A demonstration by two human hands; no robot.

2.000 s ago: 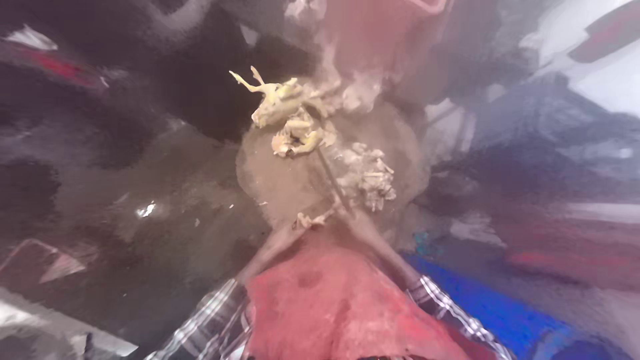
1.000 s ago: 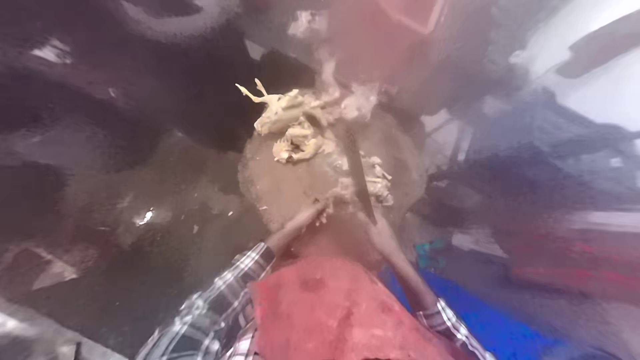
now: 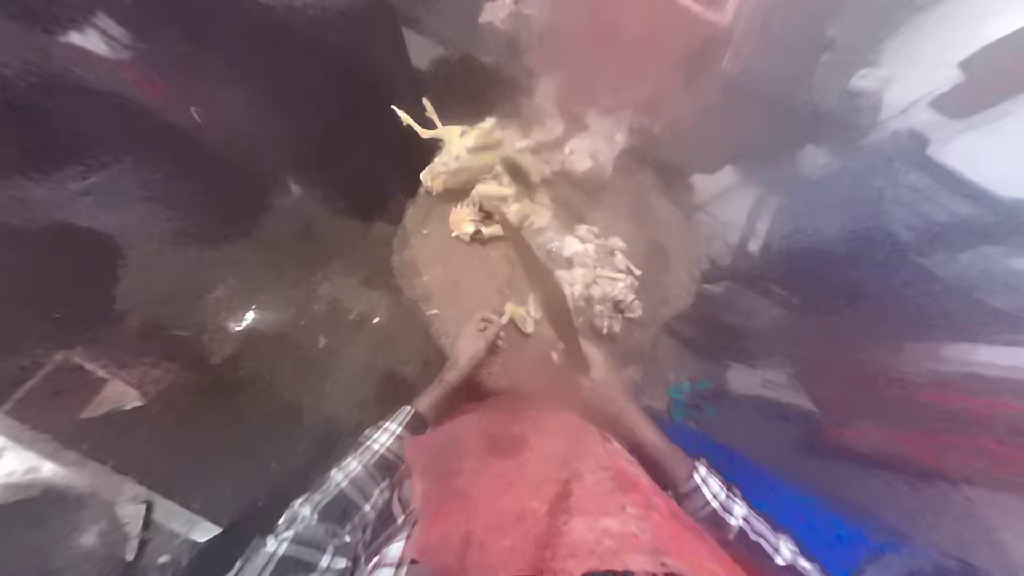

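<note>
My left hand (image 3: 482, 330) is at the near edge of a round chopping block (image 3: 452, 276), its fingers closed on the end of a small yellowish chicken piece (image 3: 520, 316). In my right hand (image 3: 590, 366) is a long dark knife (image 3: 548, 292), its blade angled up and to the left over the block. Right of the blade lies a pile of cut pale chicken pieces (image 3: 600, 276). Plucked whole chicken (image 3: 468, 152) with its yellow feet sticking up rests at the block's far left, and more yellowish chicken parts (image 3: 480, 216) sit just nearer.
Pale, blurred meat or scraps (image 3: 592, 144) lie at the block's far edge, near a reddish surface (image 3: 640, 56). A bright blue object (image 3: 784, 496) is at the lower right. A red apron (image 3: 512, 488) covers my front. The surroundings are heavily blurred.
The knife, more upright one second ago, now slants further left. A small yellowish piece now shows clearly at my left fingers. The whole chicken stays at the far left of the block.
</note>
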